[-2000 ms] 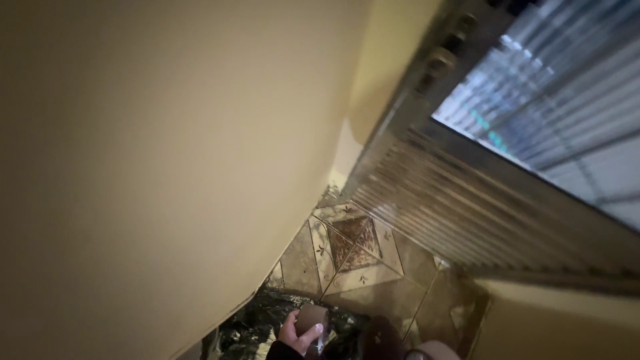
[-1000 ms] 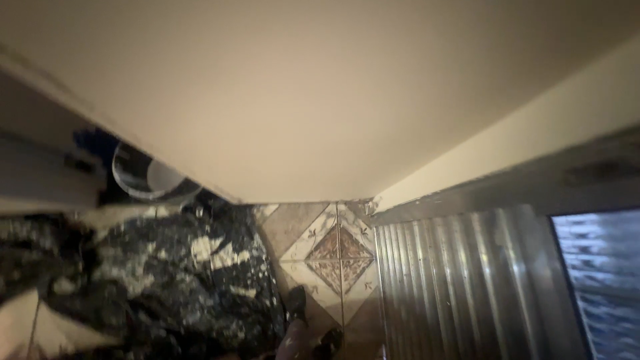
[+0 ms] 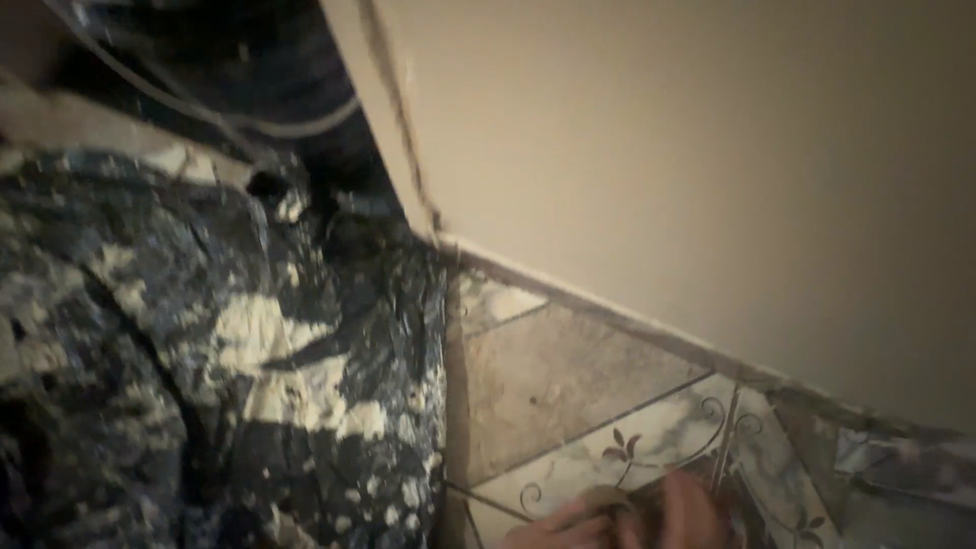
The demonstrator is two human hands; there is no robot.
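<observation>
At the bottom edge, my left hand [image 3: 633, 522] is partly in view and blurred, its fingers and thumb curled around a small brownish object [image 3: 610, 497], which is mostly hidden by the fingers. Below the hand lies the patterned tile floor [image 3: 564, 381], with leaf and scroll motifs. A smooth beige wall [image 3: 648, 191] meets the floor beyond the hand, along a dark, rough joint [image 3: 648, 328]. My right hand cannot be made out.
A dark plastic sheet [image 3: 297, 358], crumpled and splashed with pale paint or plaster, covers the floor at the left. A dark bucket [image 3: 229, 61] with a pale rim or handle stands at the upper left, beside the wall's corner [image 3: 431, 236].
The view has swung toward the wall's corner and closer to the floor; the ribbed metal door seen earlier is out of view. The hand remains low in the picture.
</observation>
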